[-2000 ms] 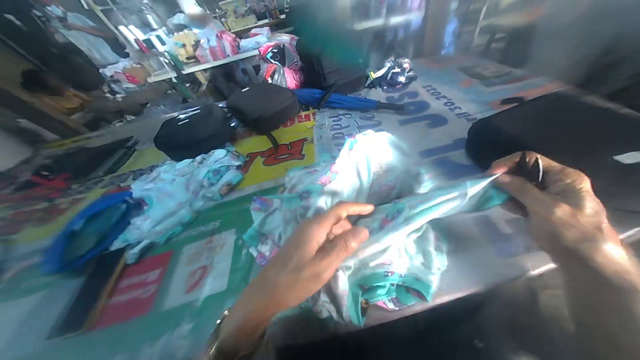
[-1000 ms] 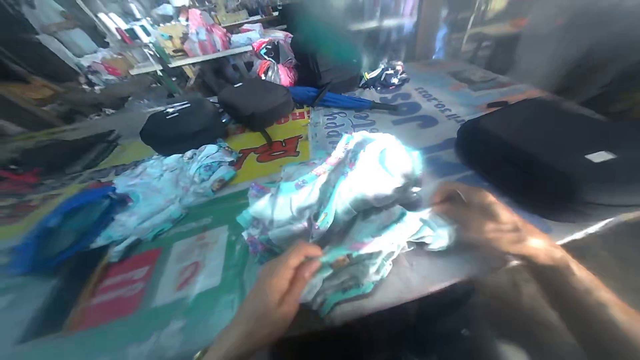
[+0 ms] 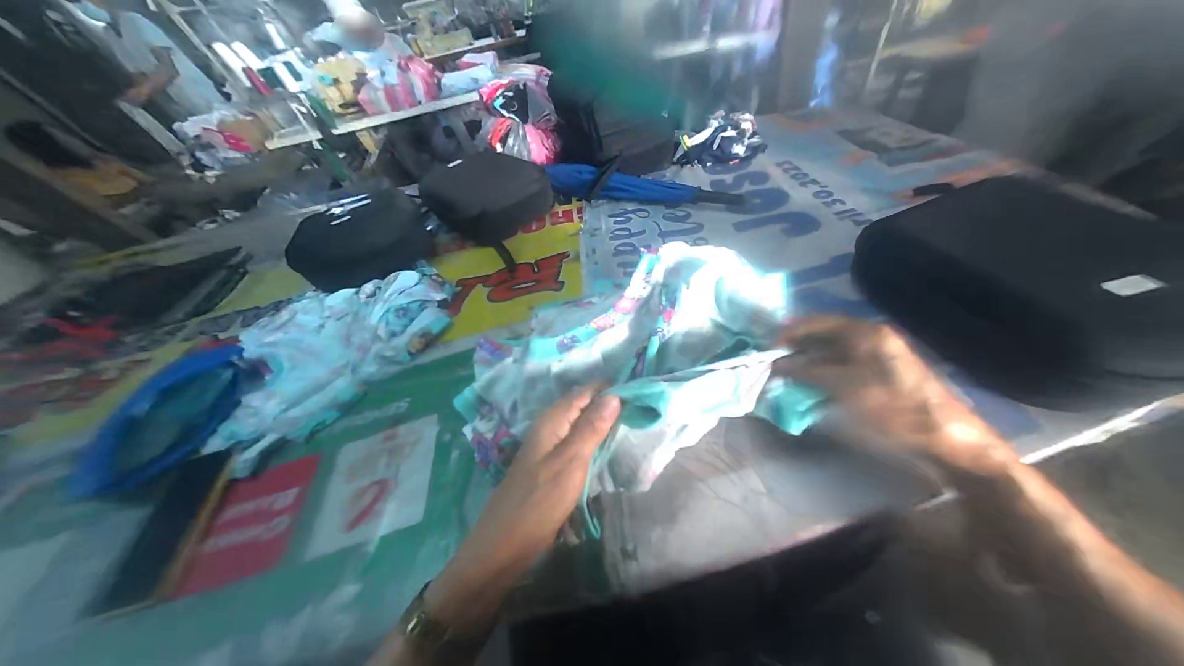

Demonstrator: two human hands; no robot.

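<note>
A printed white and teal garment (image 3: 684, 305) lies bunched on the table in front of me, its near edge lifted between my hands. My left hand (image 3: 555, 453) pinches the teal edging between thumb and fingers; a watch is on that wrist. The other end of this edge is in my right hand (image 3: 851, 370), which is motion-blurred, with a teal corner hanging below it. To the left rests a crumpled pile of similar printed fabric (image 3: 342, 342), touching a blue-rimmed mesh item (image 3: 157, 416).
Black padded cases stand at the back left (image 3: 356, 236), back centre (image 3: 486, 190) and right (image 3: 1017, 287). A folded blue umbrella (image 3: 629, 183) lies behind the garment. Printed banners cover the table (image 3: 370, 499). A person (image 3: 166, 65) is at the far left beyond it.
The garment's edge, stretched taut between my hands two seconds ago, dropped into a bunch and is now partly lifted again. My left hand has risen since one second ago.
</note>
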